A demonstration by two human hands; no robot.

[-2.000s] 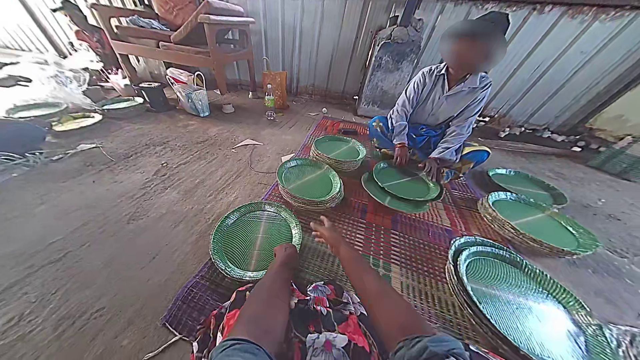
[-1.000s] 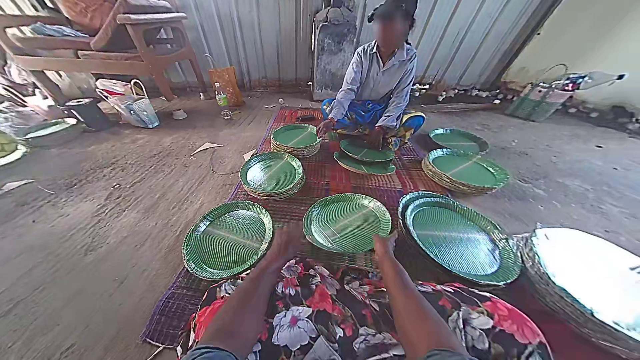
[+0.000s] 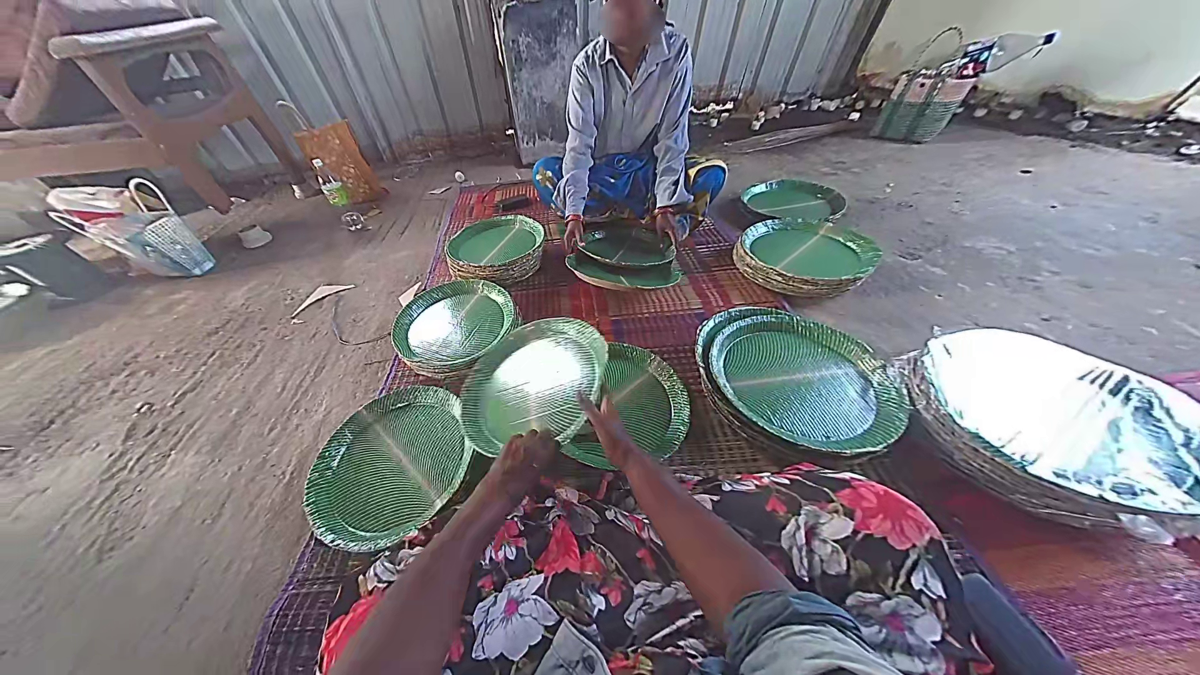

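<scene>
A round green leaf-patterned plate (image 3: pixel 534 380) is tilted up in front of me. My left hand (image 3: pixel 527 459) grips its near rim, and my right hand (image 3: pixel 607 433) touches its right edge with the fingers spread. Partly under it lies another green plate (image 3: pixel 642 405) on the mat. Left of my left hand is a large green plate (image 3: pixel 386 469), and behind it a stack of green plates (image 3: pixel 455 328). To the right stands a stack of larger plates (image 3: pixel 802 384). Across the mat a seated person's hands hold a dark green plate (image 3: pixel 626 247) above another plate.
The woven mat (image 3: pixel 600 305) carries more plate stacks, one at the back left (image 3: pixel 495 246) and one at the back right (image 3: pixel 808 253). A big stack with a shiny silvery top (image 3: pixel 1059 412) is at the right. A bottle (image 3: pixel 330 184) and bags (image 3: pixel 159 234) stand at the left, by a wooden chair (image 3: pixel 178 103).
A second ago one plate lay flat between my hands; now a plate is raised and tilted there, with another beneath it. The other person's hands have come together around a plate.
</scene>
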